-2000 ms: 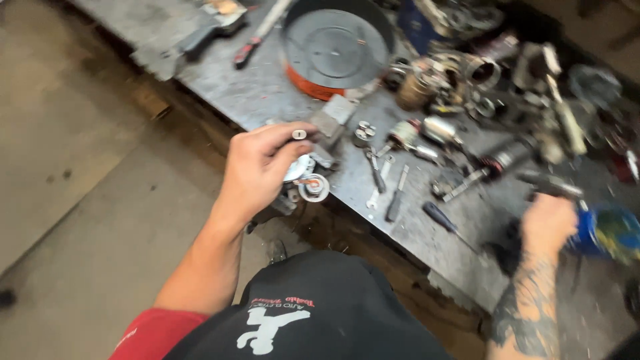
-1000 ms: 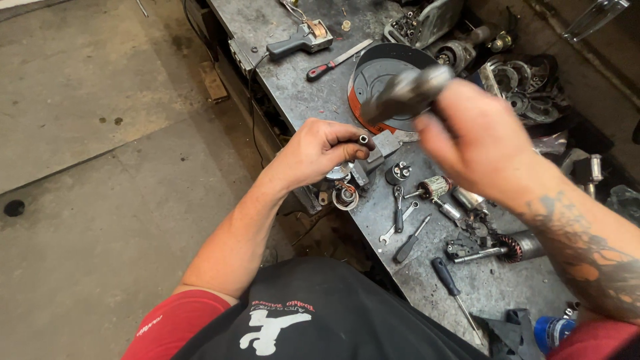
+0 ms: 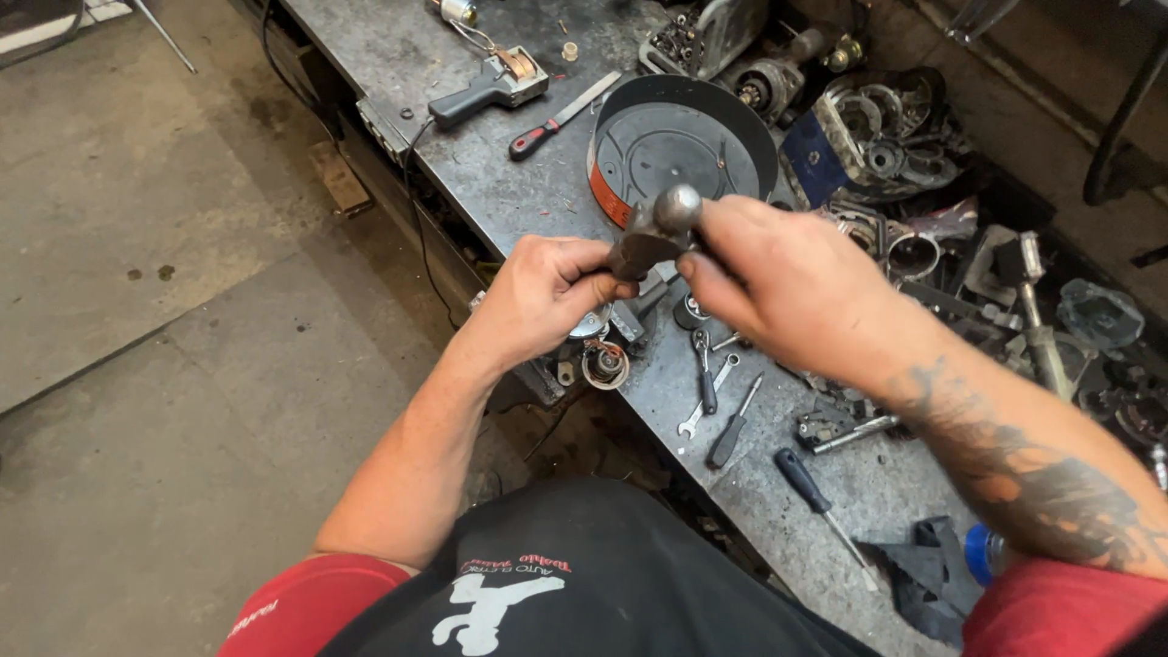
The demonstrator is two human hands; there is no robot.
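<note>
A ball-peen hammer point(image 3: 673, 219) is gripped near its head by my right hand point(image 3: 776, 274), its rounded peen facing up. The other end of the head meets the fingertips of my left hand point(image 3: 547, 297), which pinch a small piece that the hammer head now hides. Below my left hand, a round metal housing with a copper-coloured winding point(image 3: 606, 364) sits at a vise point(image 3: 630, 324) on the bench edge. Right of the vise lie a ratchet point(image 3: 704, 370), a combination wrench point(image 3: 709, 397) and a screwdriver point(image 3: 735, 424).
A round metal pan point(image 3: 680, 146) stands behind the hammer. A file point(image 3: 566, 114) and a corded soldering gun point(image 3: 488, 89) lie to its left. Dismantled motor parts point(image 3: 881, 146) crowd the bench's right side. Another screwdriver point(image 3: 826, 516) and a dark cloth point(image 3: 926, 579) lie near the front.
My right hand was low at the right over the bench two seconds ago; it has brought the hammer across to my left hand. The small cylindrical piece seen earlier in my left fingers is now covered.
</note>
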